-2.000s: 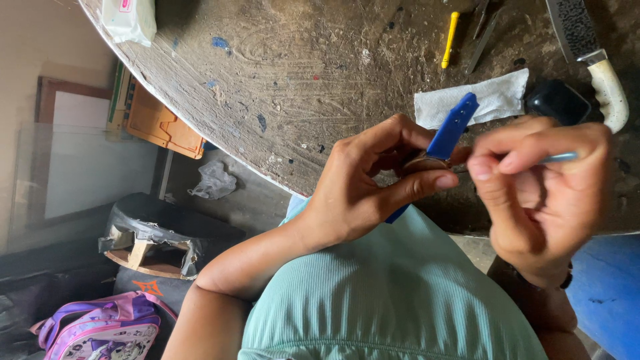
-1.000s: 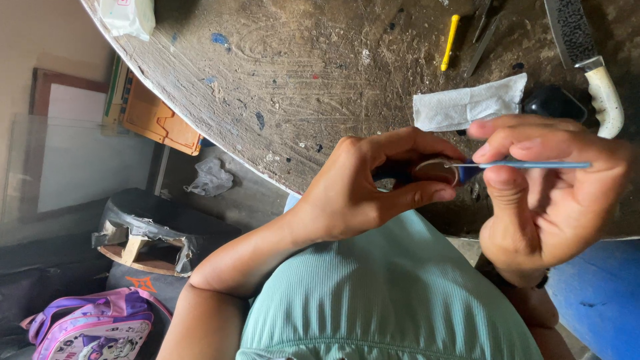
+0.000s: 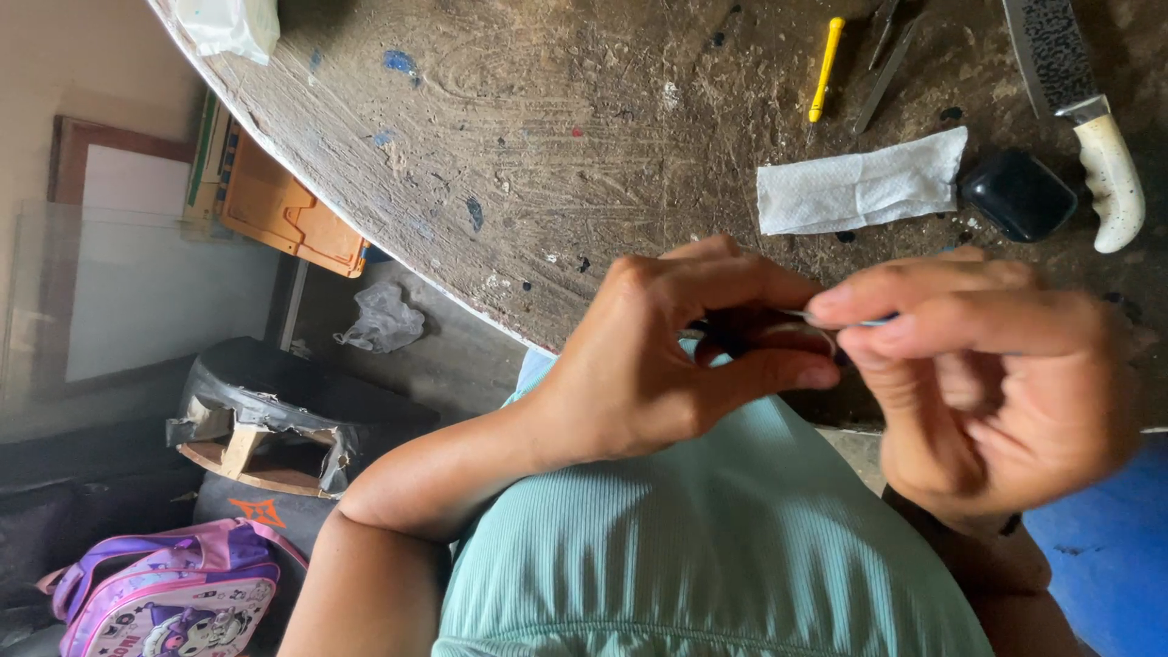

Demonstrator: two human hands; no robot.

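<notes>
Over the table's near edge, my left hand grips a small round object with a pale rim; its kind cannot be told, as my fingers and shadow cover most of it. My right hand pinches a thin tool with a blue handle, its tip against the rim of the round object. Just beyond the hands lie a folded white paper towel and a black rounded case. A yellow screwdriver and metal tweezers lie farther back.
A large knife with a white handle rests at the right of the worn table. A white plastic packet sits at the far left edge. Beside the table are an orange plastic case, a torn black seat and a purple backpack.
The blue strap that stood up from my left hand two seconds ago is now mostly hidden. The blue handle in my right hand, fully visible one second ago, is now largely covered by fingers.
</notes>
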